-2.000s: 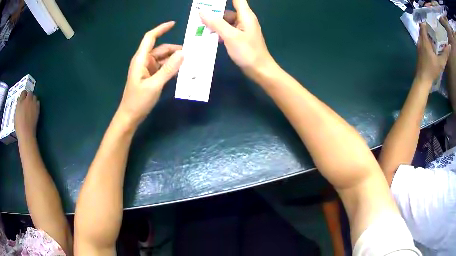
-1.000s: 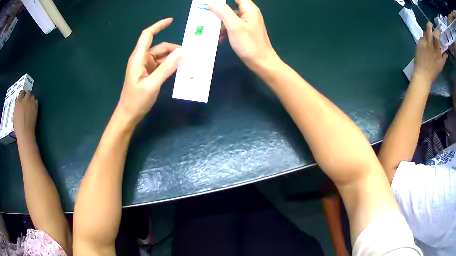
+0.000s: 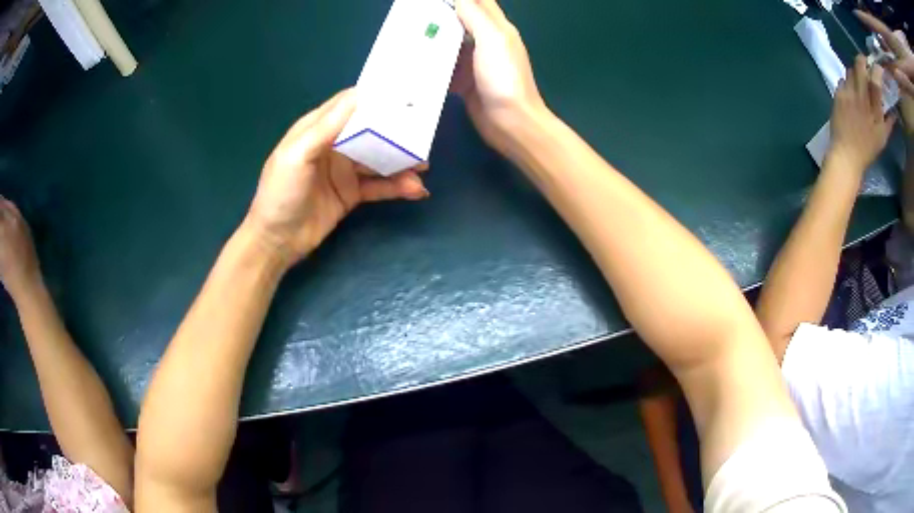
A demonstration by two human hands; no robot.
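A long white carton [image 3: 406, 90] with a small green mark and blue edge lines is held up above the dark green table, tilted, its closed near end facing me. My left hand [image 3: 319, 170] is shut on the near end, thumb on the left side and fingers underneath. My right hand [image 3: 499, 75] is at the far right side of the carton, its fingertips partly hidden behind it. The far end of the carton is cut off by the top edge of the picture.
The glossy green table [image 3: 451, 291] has a curved near edge. At upper left are a cream rod [image 3: 106, 38] and white pieces. A person's hand [image 3: 15, 245] rests at the left edge. At right, another person's hands [image 3: 860, 115] are among white pieces.
The carton has turned and tilted, so its near end now shows. My left hand has closed around that end from below. The neighbour's white box at left is out of view.
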